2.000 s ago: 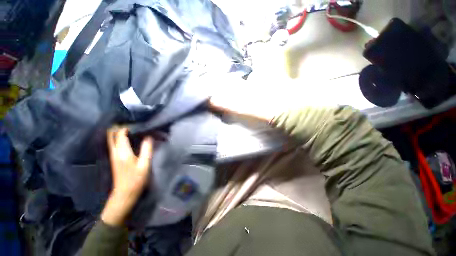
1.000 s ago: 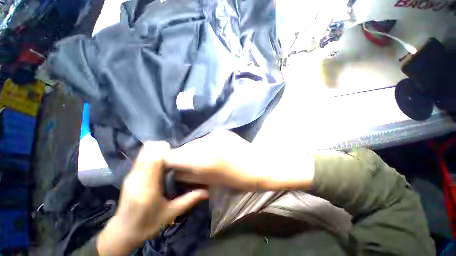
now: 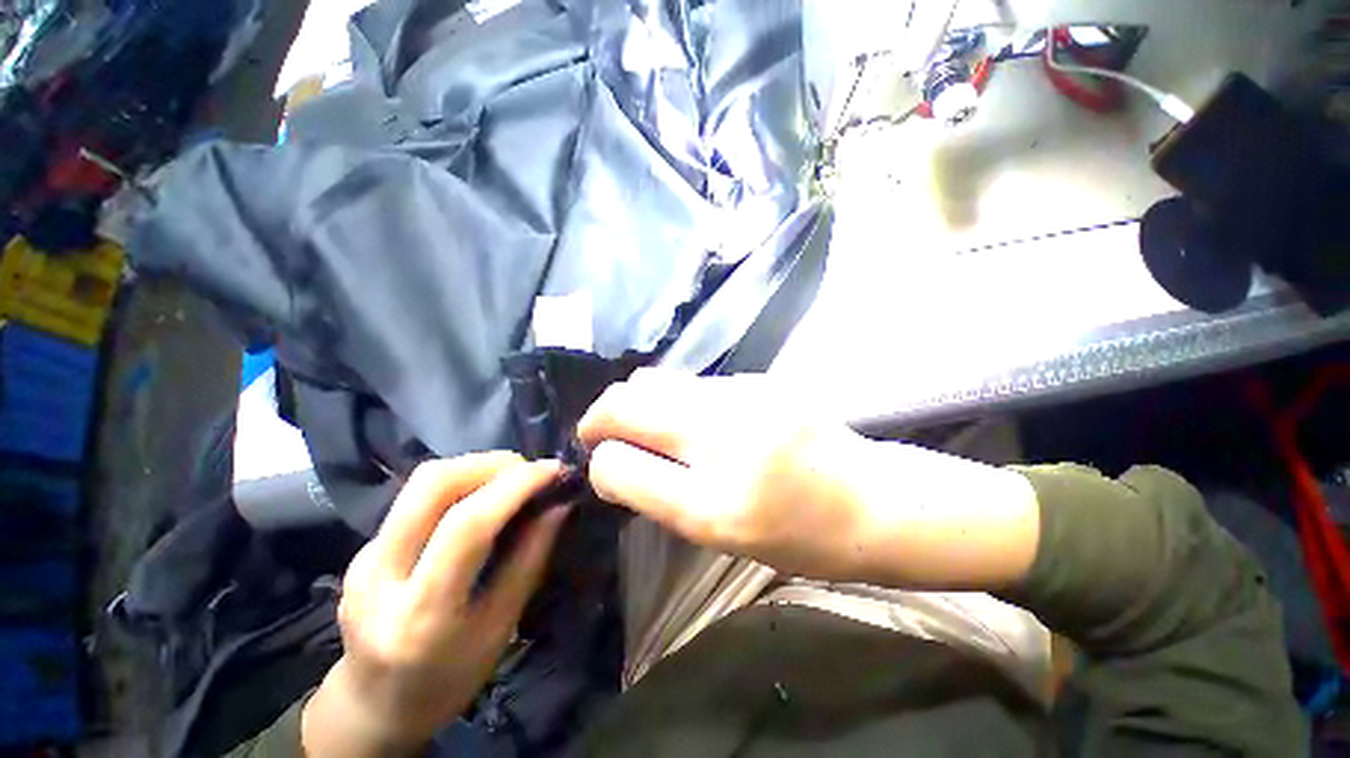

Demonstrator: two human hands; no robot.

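The dark, shiny lined garment (image 3: 430, 267) lies heaped over the left of the white machine table and hangs over its front edge. A small white label (image 3: 563, 322) shows on it. My left hand (image 3: 444, 578) and my right hand (image 3: 740, 467) meet at the table's front edge, fingertips nearly touching. Both pinch a dark folded edge of the garment (image 3: 573, 462) between thumb and fingers. The fingers partly hide this fold.
The ruler strip (image 3: 1022, 378) runs along the front edge. The phone (image 3: 1258, 163) stands on a round black base (image 3: 1193, 253) at right, with a white cable (image 3: 1133, 92). Red-handled snips (image 3: 1085, 83) lie behind. An orange-red basket frame (image 3: 1312, 511) is at lower right.
The garment has been shifted and its lining now faces up. The label beside the emblem is out of view. My hands, overlapping a second ago, now pinch the fold side by side.
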